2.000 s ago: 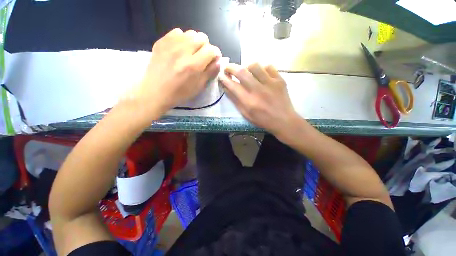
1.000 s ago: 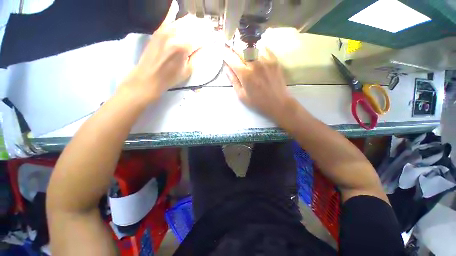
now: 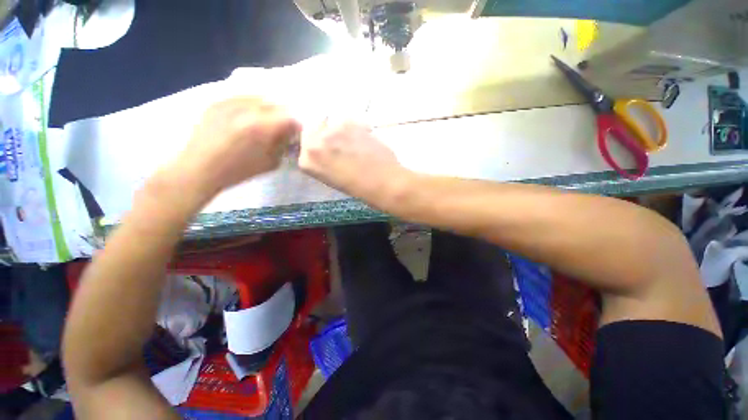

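My left hand (image 3: 238, 139) and my right hand (image 3: 348, 156) meet over the white table, left of and nearer me than the machine's needle area (image 3: 353, 33). Both have bent, closed fingers, pinching a small bit of pale material (image 3: 291, 148) between them. Most of that material is hidden by the fingers, and glare washes out its outline. A black fabric panel (image 3: 189, 49) lies flat beyond my left hand, its near edge bordering bright white.
Scissors (image 3: 605, 102) with red and yellow loops lie at right, near a dark switch panel (image 3: 727, 123). A printed plastic sheet (image 3: 25, 164) covers the left end. Red baskets (image 3: 316, 279) holding pieces stand below the table's green-grey edge (image 3: 283, 215).
Both hands have moved left and nearer me, away from the needle area, and come together. The curved black edge seen beneath them earlier no longer shows. The camera view has shifted.
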